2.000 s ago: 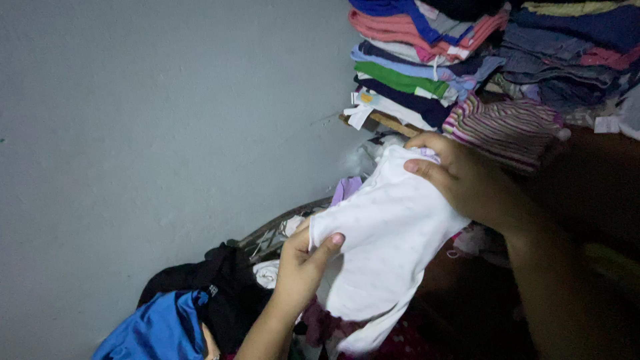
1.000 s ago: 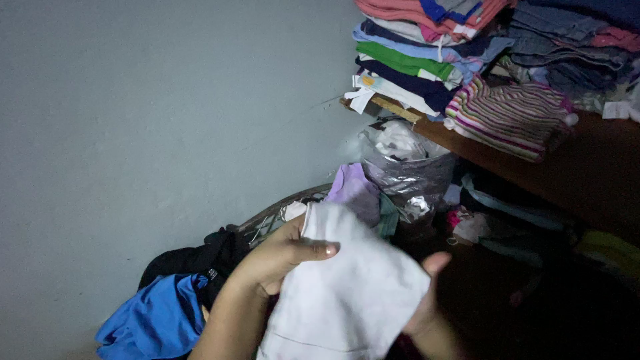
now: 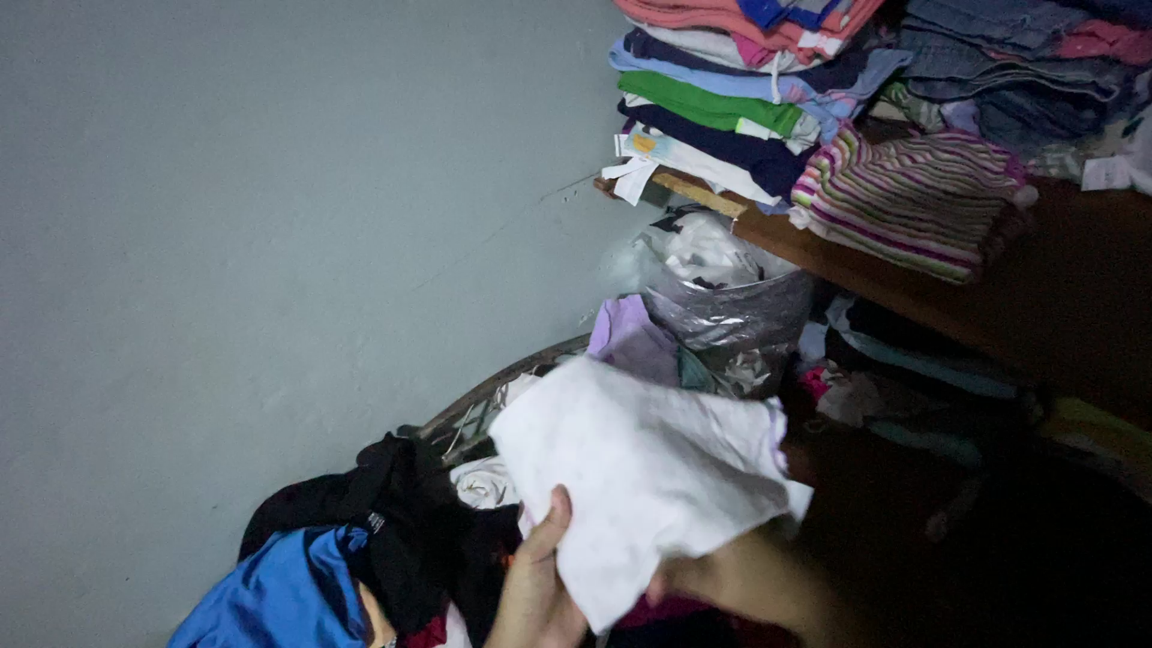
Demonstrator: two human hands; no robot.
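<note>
A white cloth garment (image 3: 639, 468), partly folded and slightly blurred, is held up at the lower middle of the view. My left hand (image 3: 544, 576) grips its lower left part, with the thumb on the front face and the other fingers hidden behind. Under the garment's lower right edge is my right hand (image 3: 720, 576), blurred by motion; its fingers are mostly covered, so its grip cannot be made out. Behind the garment, a lilac cloth (image 3: 633, 337) lies by a plastic bag (image 3: 729, 301) with white things in it.
Folded clothes (image 3: 720, 99) are stacked on a wooden shelf (image 3: 864, 279) at the upper right, beside a striped knit item (image 3: 909, 202) and folded denim (image 3: 999, 54). Black clothing (image 3: 396, 522) and a blue cloth (image 3: 279, 589) lie in a heap at lower left, against the grey wall (image 3: 297, 225).
The white garment has been turned and bunched up between my hands. My right hand, earlier at its upper edge, is now beneath its lower right side.
</note>
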